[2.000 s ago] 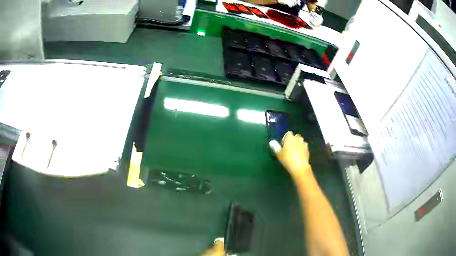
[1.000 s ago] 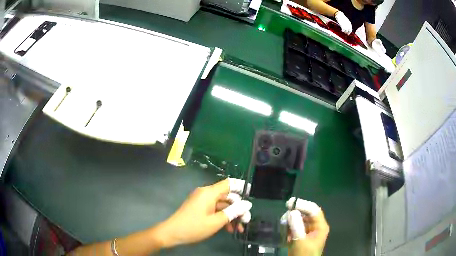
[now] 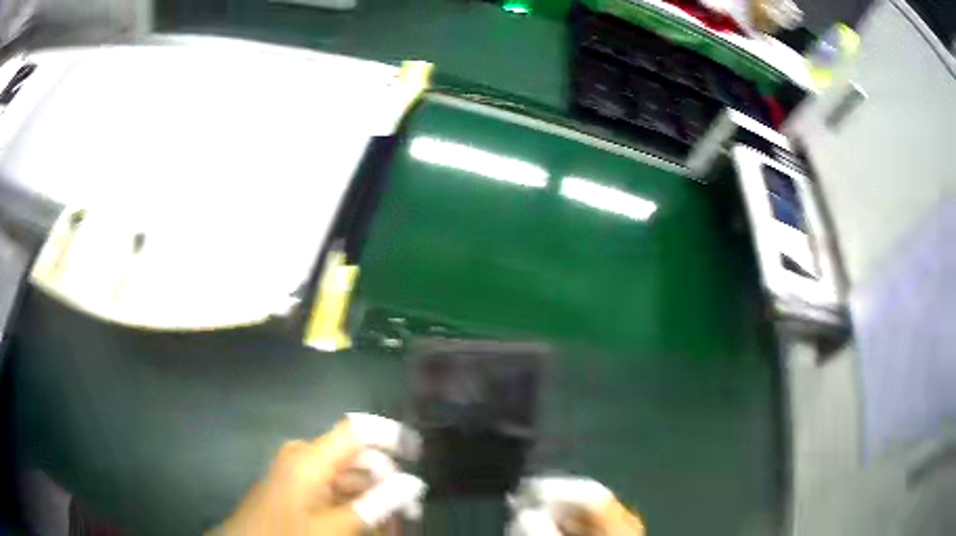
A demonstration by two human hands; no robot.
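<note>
A dark phone back cover (image 3: 477,403) is held upright near the bottom middle, its upper end facing away from me; it is blurred and its lower end is cut off. My left hand (image 3: 341,484), with white finger cots, grips its left edge. My right hand (image 3: 574,509), also with white finger cots, is at its lower right edge, partly cut off by the frame's bottom. A glossy green plate (image 3: 524,251) lies just beyond the cover and reflects two light bars.
A white platform (image 3: 210,157) with two dark pins is at the left. Yellow tape (image 3: 332,304) runs along the plate's left edge. A black parts tray (image 3: 645,79) is at the far side. A right-hand ledge (image 3: 770,246) holds a dark phone part (image 3: 784,197) beside a grey cabinet.
Both hands and the cover sit lower and further left in the picture than a second ago. Two seconds ago the hands were apart, each at a separate dark part. The view has shifted.
</note>
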